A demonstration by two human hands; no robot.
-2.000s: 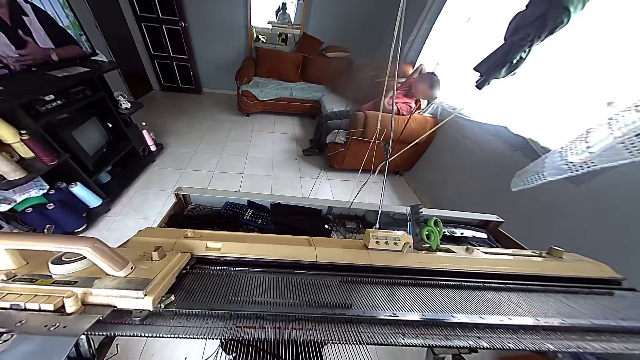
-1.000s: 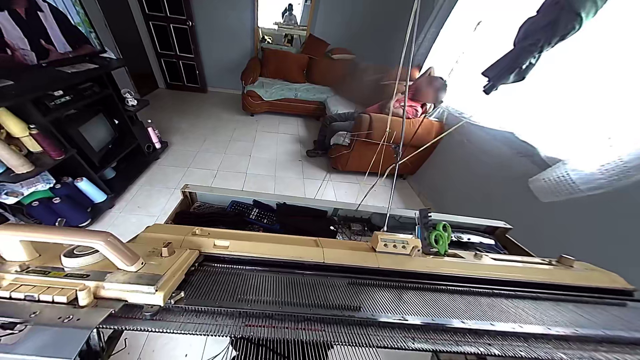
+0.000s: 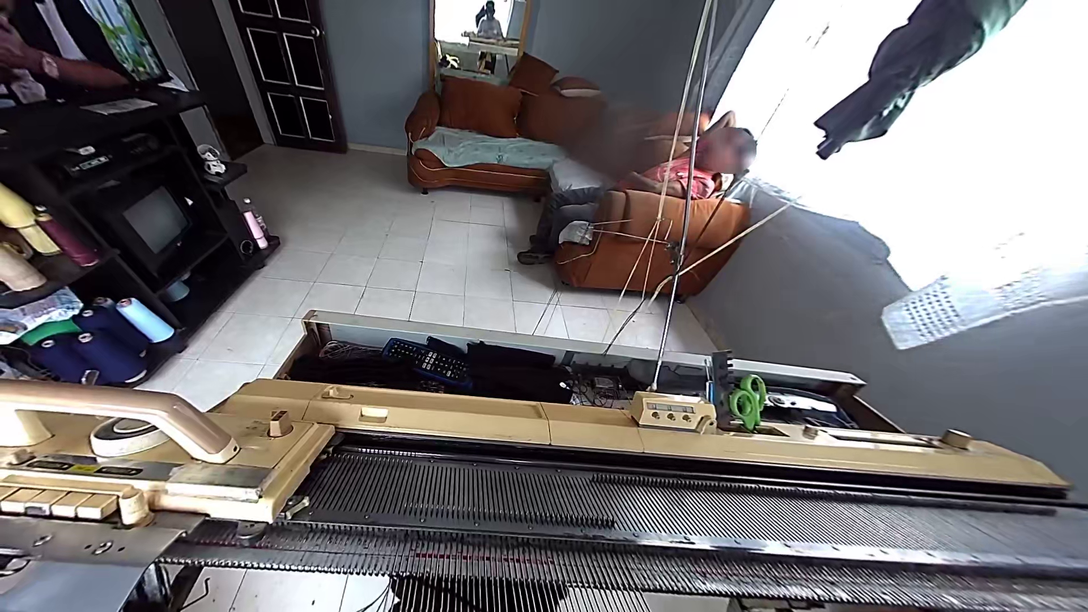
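Note:
Neither my left hand nor my right hand shows in the head view. A knitting machine with a long needle bed point(image 3: 476, 489) spans the lower part. Its beige carriage point(image 3: 195, 467), with a curved handle point(image 3: 127, 404), sits at the left end of the bed. Dark knitted fabric point(image 3: 476, 593) hangs below the bed at the bottom centre. A beige row counter point(image 3: 671, 411) is on the rear rail, with green-handled scissors point(image 3: 748, 401) upright to its right. A thin metal yarn mast point(image 3: 680, 255) rises behind the counter.
Behind the machine is a long open tray point(image 3: 408, 327) holding dark cloth and a remote control point(image 3: 433, 361). Yarn cones point(image 3: 102, 340) fill a black shelf unit point(image 3: 204, 229) at left. A person point(image 3: 688, 174) reclines on an orange armchair point(image 3: 654, 234); a dark garment point(image 3: 909, 72) hangs at upper right.

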